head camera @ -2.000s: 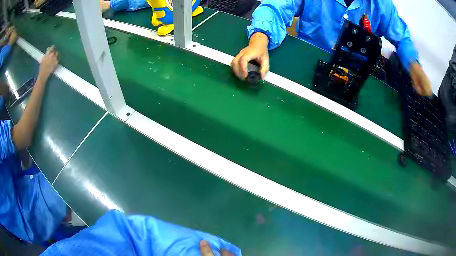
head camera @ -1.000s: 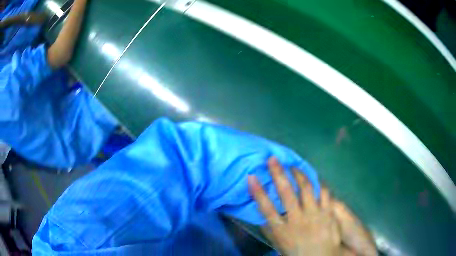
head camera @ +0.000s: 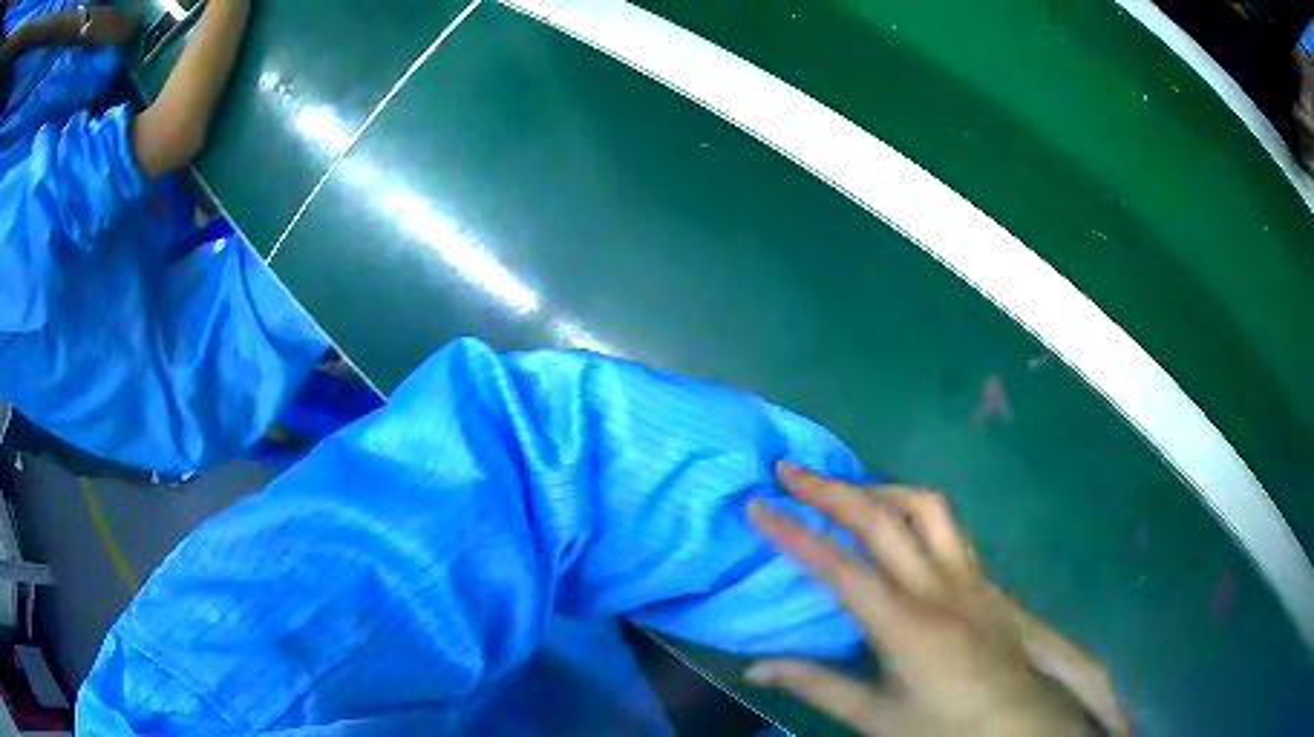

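My left arm in its blue sleeve (head camera: 490, 533) lies bent across the near edge of the glossy green bench top (head camera: 721, 259). My right hand (head camera: 937, 648) is bare, with fingers apart, over the cuff end of that sleeve; nothing shows in it. It is slightly blurred and cut off by the bottom edge. My left hand (head camera: 1074, 670) lies beyond the cuff, mostly hidden behind my right hand, so its fingers cannot be made out. No part or tool shows at either hand.
A white rail (head camera: 922, 195) curves between the bench and the green belt (head camera: 1066, 159). A neighbour's bare forearm (head camera: 195, 94) and blue smock (head camera: 130, 317) are at the left. A dark, cut-off object is at the upper right corner. Grey floor (head camera: 87, 504) shows lower left.
The view has swung down and right from the belt, so the opposite worker and fixture are gone. My right hand, its fingers now more spread, has shifted slightly across the left cuff.
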